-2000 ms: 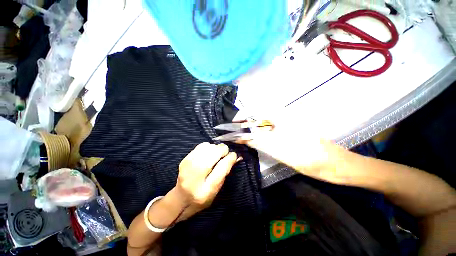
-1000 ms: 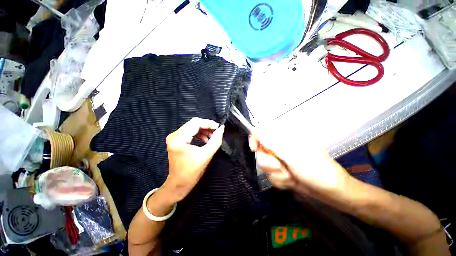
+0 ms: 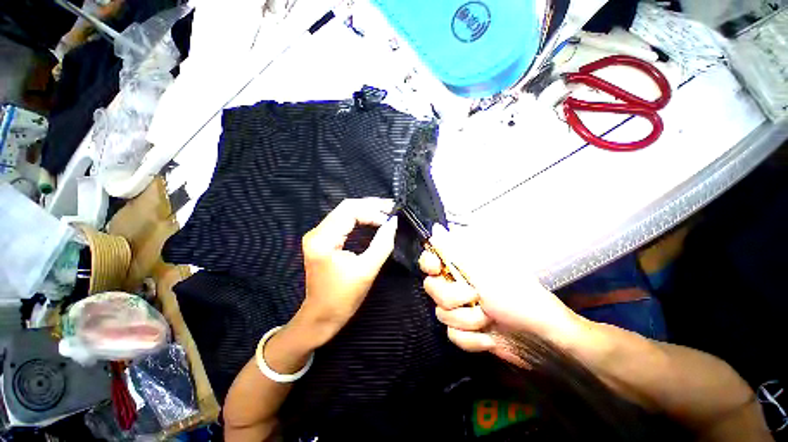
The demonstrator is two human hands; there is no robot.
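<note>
A black, finely striped garment piece lies over the table edge and the lap. My left hand pinches its seam edge between thumb and fingertips; a white bangle is on that wrist. My right hand is closed around thread snips with a yellow-orange handle. The dark, slim tip of the snips touches or nearly touches the seam beside my left fingertips. Whether the blades are apart cannot be told.
Red-handled scissors lie at the right. A light blue padded object hangs at the top. A ruler-like strip edges the table. A tape roll, a wrapped bundle and a grey box with a round grille are at the left.
The snips' blades were apart at the cloth earlier; now they show as one narrow tip at the seam. My left hand has moved up along the edge. Dark hair now covers part of the right forearm.
</note>
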